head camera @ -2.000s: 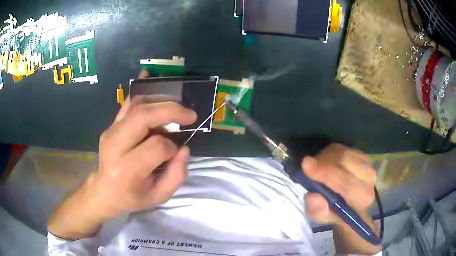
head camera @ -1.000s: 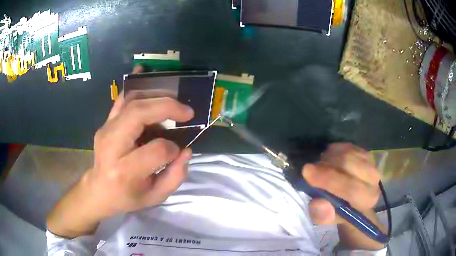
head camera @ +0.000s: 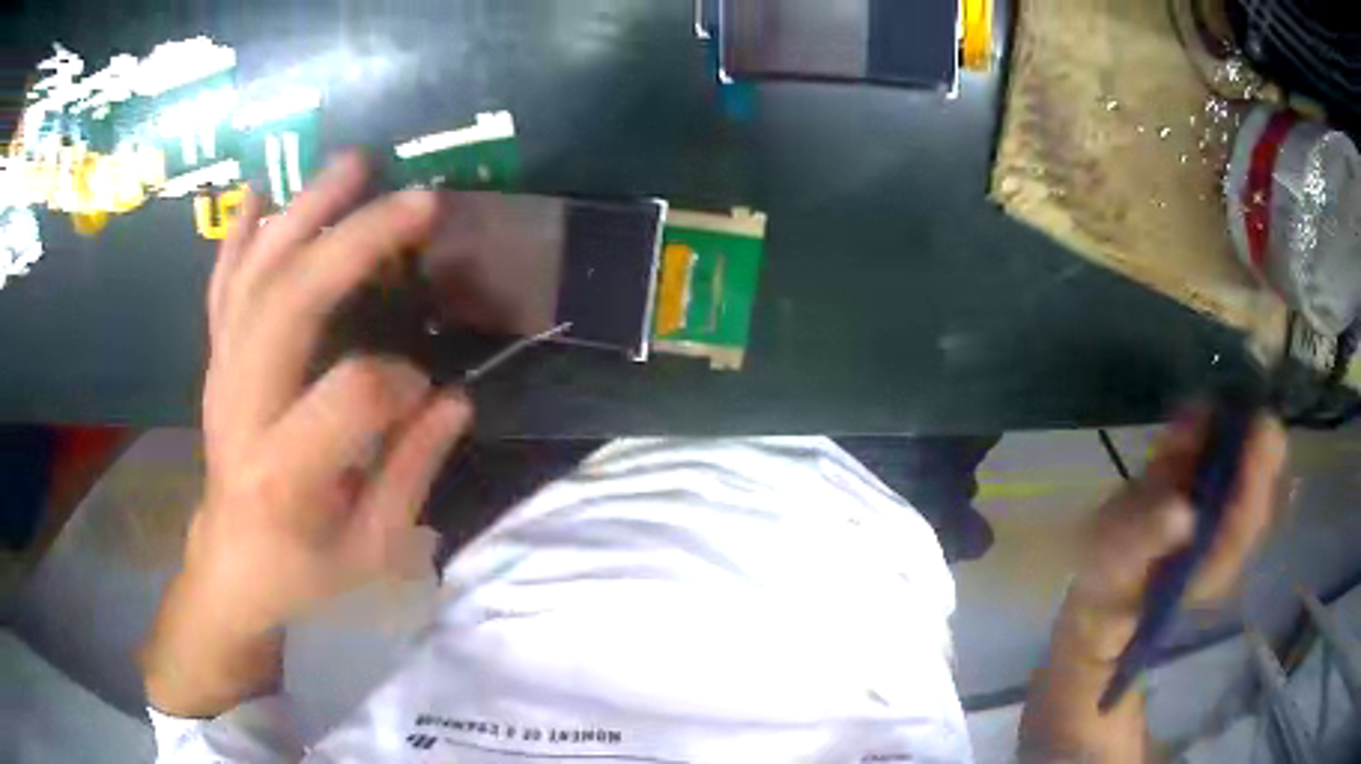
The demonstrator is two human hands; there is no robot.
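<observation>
A display panel [head camera: 609, 276] lies on the dark green bench, its orange flex cable [head camera: 676, 290] on a green circuit board [head camera: 731, 299] at its right end. My left hand [head camera: 321, 403] is at the panel's left side, fingers spread, with solder wire [head camera: 515, 351] pinched between thumb and a finger; the wire's tip is over the panel. My right hand [head camera: 1179, 523] is blurred at the right, beyond the bench's near edge, holding the soldering iron [head camera: 1187, 560]. The iron's tip cannot be made out.
Another green board [head camera: 475, 154] lies behind the panel. Loose boards with flex [head camera: 149, 142] glare at the far left. Another display [head camera: 836, 42] is at the top. At right are a stained cardboard mat [head camera: 1097, 179], a solder spool [head camera: 1306, 209] with a red band and a black wire grille [head camera: 1306, 52].
My right hand has moved right with the iron, away from the board. My left hand has shifted left and its fingers have spread off the panel. The smoke is gone.
</observation>
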